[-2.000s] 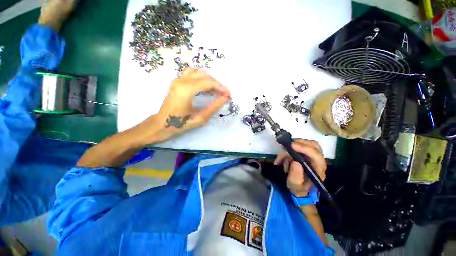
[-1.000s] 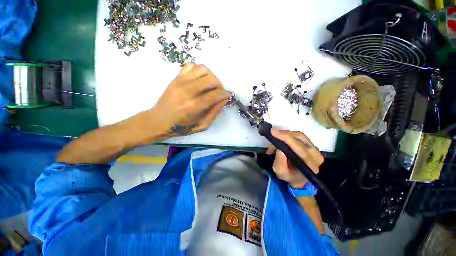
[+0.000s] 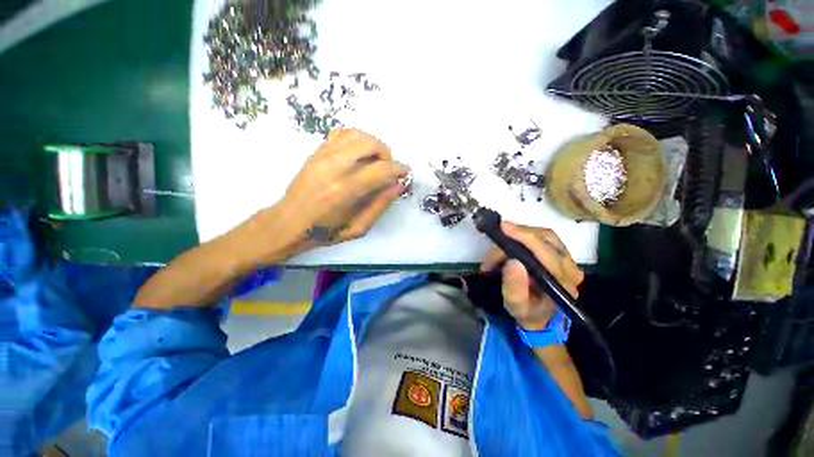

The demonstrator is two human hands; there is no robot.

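Observation:
My left hand (image 3: 335, 187), with a tattoo near the wrist, is over the white sheet (image 3: 446, 54). Its fingertips are closed on a small silver component (image 3: 405, 184). My right hand (image 3: 535, 272) holds a black soldering iron (image 3: 527, 254) like a pen. Its tip points at the cluster of small component bodies (image 3: 451, 192) and is hard to make out among them. More small component bodies (image 3: 516, 168) lie to the right. A large heap of small terminals (image 3: 254, 54) is at the far left, with loose ones (image 3: 326, 103) beside it.
Solder spool (image 3: 85, 182) on the green mat (image 3: 116, 98) at left, its wire running toward my left hand. Tan cleaning bowl (image 3: 567, 178), fan with wire grille (image 3: 647, 85), yellowish sponge tray (image 3: 768, 254) and black trays (image 3: 687, 366) at right. Another person's blue sleeve (image 3: 40, 312) at left edge.
The iron's tip, touching near my left fingertips one second ago, has moved right to the component cluster. Two seconds ago my left fingers were more spread. The view has shifted slightly.

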